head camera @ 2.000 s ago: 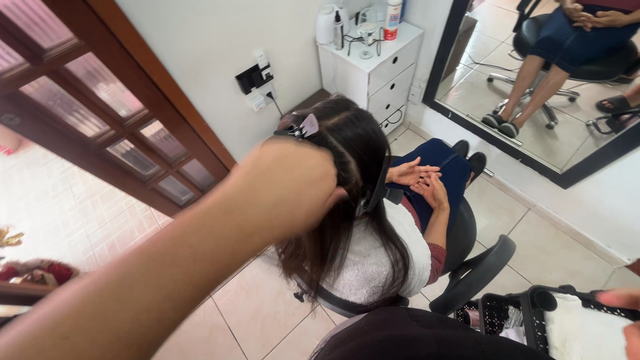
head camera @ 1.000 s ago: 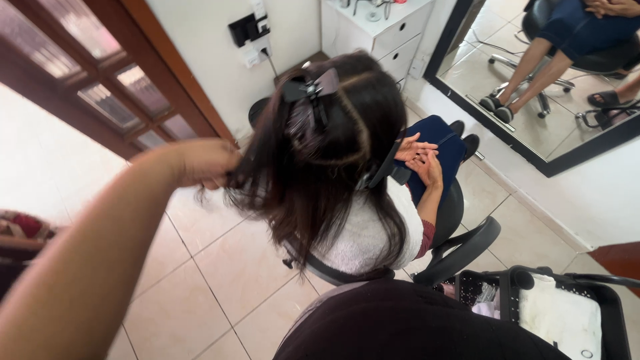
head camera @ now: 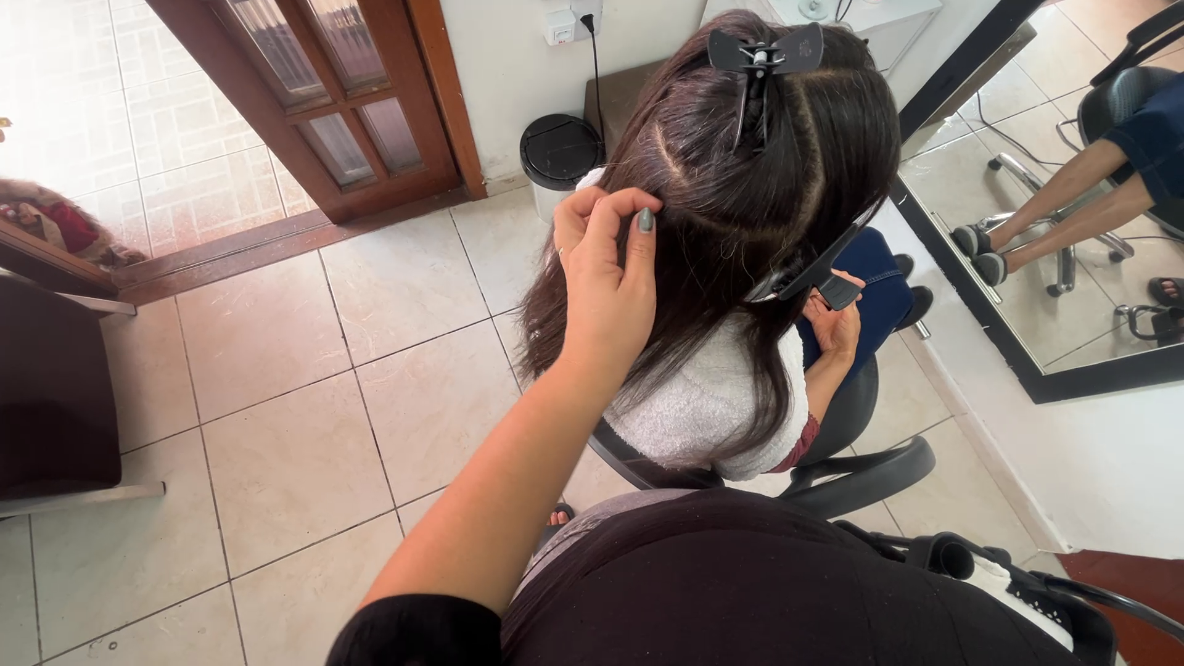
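My left hand (head camera: 610,240) is at the left side of a seated person's long dark hair (head camera: 684,277), its fingers curled and thumb near the index finger. Whether a strand is pinched between them cannot be told. A black hair clip (head camera: 763,60) holds a parted section on top of the head, with pale parting lines around it. Another black clip (head camera: 823,277) hangs in the hair on the right side. A white towel (head camera: 712,398) covers the person's shoulders below the loose hair. My right hand is out of view.
The person sits in a black chair with an armrest (head camera: 869,476). A black-framed mirror (head camera: 1036,370) leans at right. Beyond the head are a lidded bin (head camera: 560,153) and a white cabinet (head camera: 893,37). A black cart (head camera: 1064,606) is at lower right, a wooden door (head camera: 370,102) at upper left.
A second ago my left hand held a lock out to the left; now it is close against the head. My right fingers, at the right edge two seconds ago, are gone from view. The view has shifted left.
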